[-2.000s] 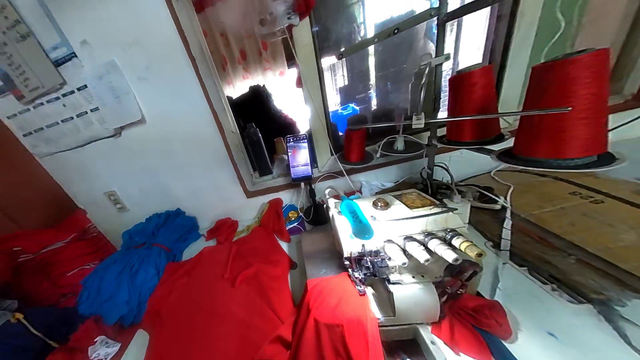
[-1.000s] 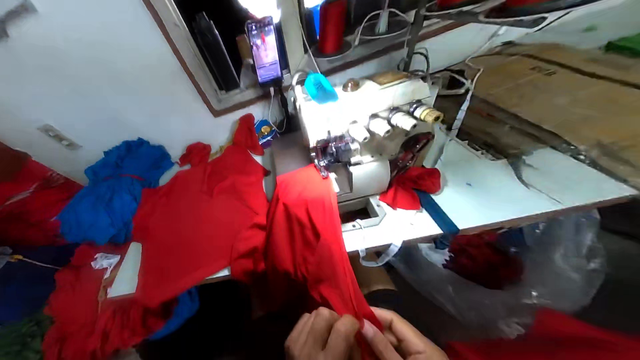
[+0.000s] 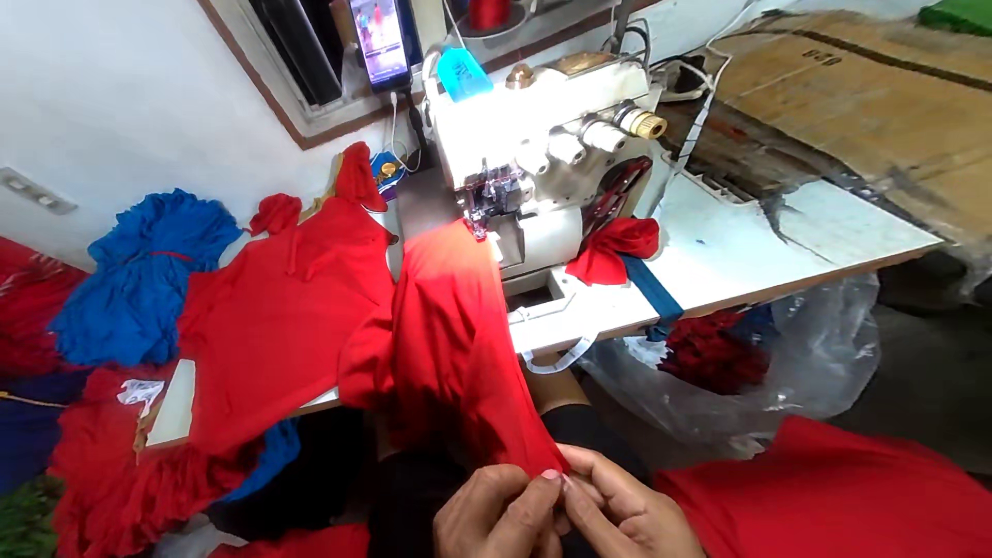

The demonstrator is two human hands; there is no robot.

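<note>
Low in the head view, my left hand (image 3: 500, 511) and my right hand (image 3: 620, 504) touch at the fingertips, both pinching the edge of a red fabric piece (image 3: 465, 341). That fabric runs up over the table edge to the needle and presser foot area of a white overlock sewing machine (image 3: 542, 147), where its far end lies. Spread on the table left of it is more red fabric (image 3: 294, 310). A red scrap bundle (image 3: 620, 249) sits right of the machine's front cover. Fingers hide the pinched edge in part.
Gathered blue fabric (image 3: 155, 279) lies at the left. A lit phone (image 3: 380, 39) stands by the window. A plastic bag (image 3: 821, 349) of scraps is below the table's right edge (image 3: 775, 291). Red cloth (image 3: 837, 496) lies at the lower right, cardboard (image 3: 852, 101) at the upper right.
Both hands, out of view in the earliest frame, came into view holding the red fabric, which now stretches from the machine toward me. The view has tilted down and come closer.
</note>
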